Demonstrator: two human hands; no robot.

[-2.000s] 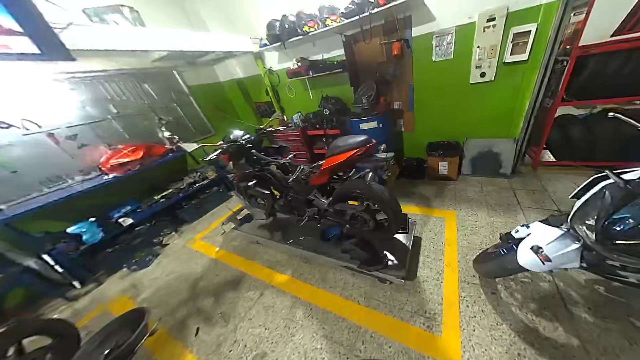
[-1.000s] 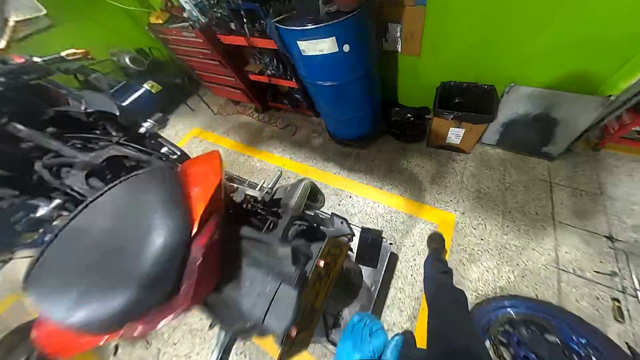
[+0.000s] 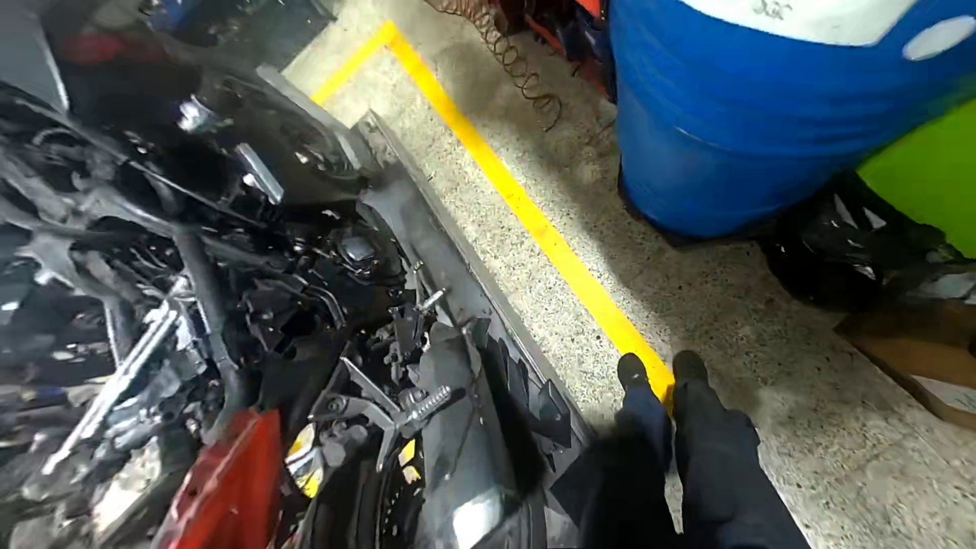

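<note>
Neither of my hands is in the frame. A partly stripped motorcycle fills the left side, with its frame tube (image 3: 202, 290) and engine area exposed. Its red tail fairing (image 3: 229, 488) shows at the lower left, beside a metal footpeg (image 3: 431, 404) and the dark exhaust muffler (image 3: 454, 435). The motorcycle is over a grey metal platform (image 3: 488, 293). My legs, in dark trousers (image 3: 713, 450), and my dark shoes (image 3: 690, 367) are at the lower middle, right of the platform, with the shoes at the yellow floor line (image 3: 549, 236).
A large blue drum (image 3: 709, 130) stands at the upper right. Beside it lie a black plastic bag (image 3: 831, 244) and a cardboard box (image 3: 915, 351). A coiled hose (image 3: 518, 69) rests on the speckled floor near the top.
The view has come round to the motorcycle's other side and closer in. A blue-gloved hand seen at the bottom one second ago is out of frame.
</note>
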